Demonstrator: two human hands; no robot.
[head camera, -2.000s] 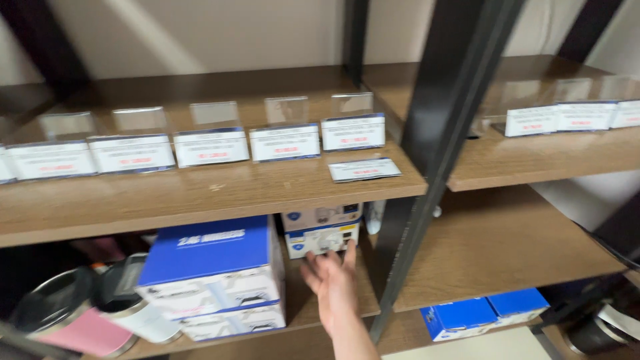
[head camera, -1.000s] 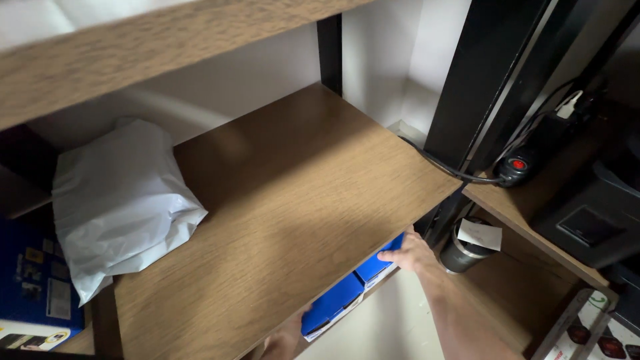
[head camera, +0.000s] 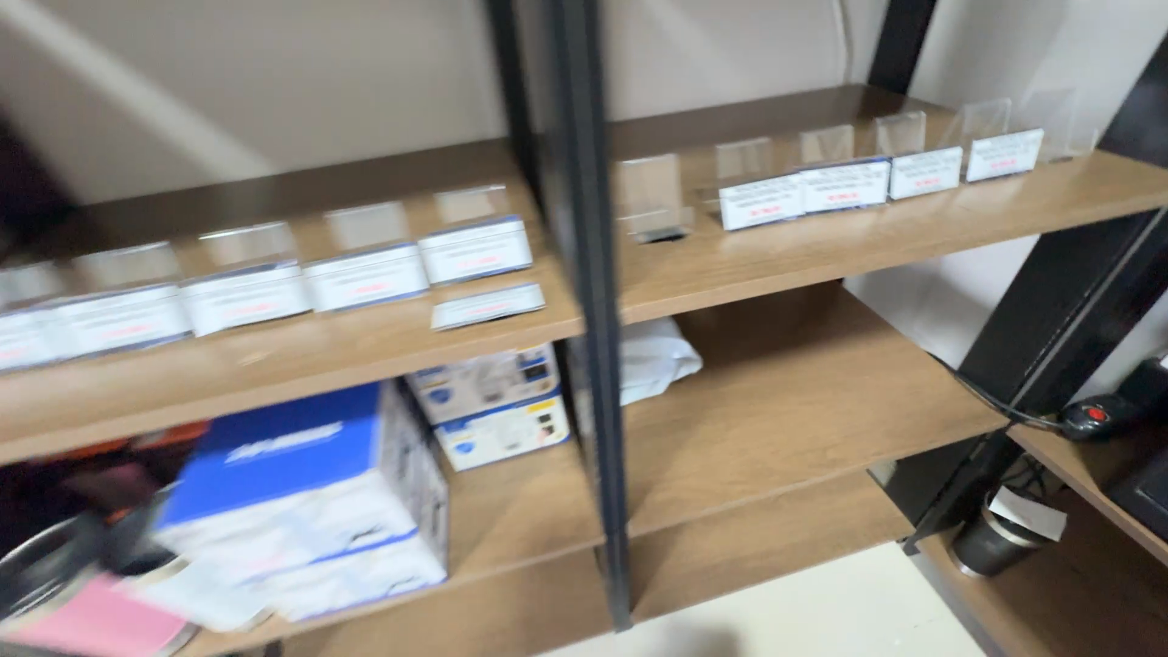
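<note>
Neither of my hands shows in the head view at this moment. Two blue and white boxes (head camera: 274, 456) lie stacked on the lower left shelf. Behind them to the right, two smaller white and blue boxes (head camera: 504, 431) are stacked close to the black upright. A row of printed cards (head camera: 367, 277) with clear plastic stands runs along the upper left shelf, and one card (head camera: 488, 307) lies nearly flat. More cards (head camera: 845, 185) stand on the upper right shelf. A pale plastic bag (head camera: 652, 360) shows partly behind the upright.
A black metal upright (head camera: 589, 274) divides the shelving. Pink and white tumblers (head camera: 100, 611) stand at lower left, blurred. At right are a dark cup (head camera: 995, 543) with a paper on it, a black cable and a black device with a red button (head camera: 1098, 415).
Both hands, at the blue boxes on the bottom right shelf a second ago, are out of view. Those two boxes no longer show on the visible part of that shelf. The view has swung up and left.
</note>
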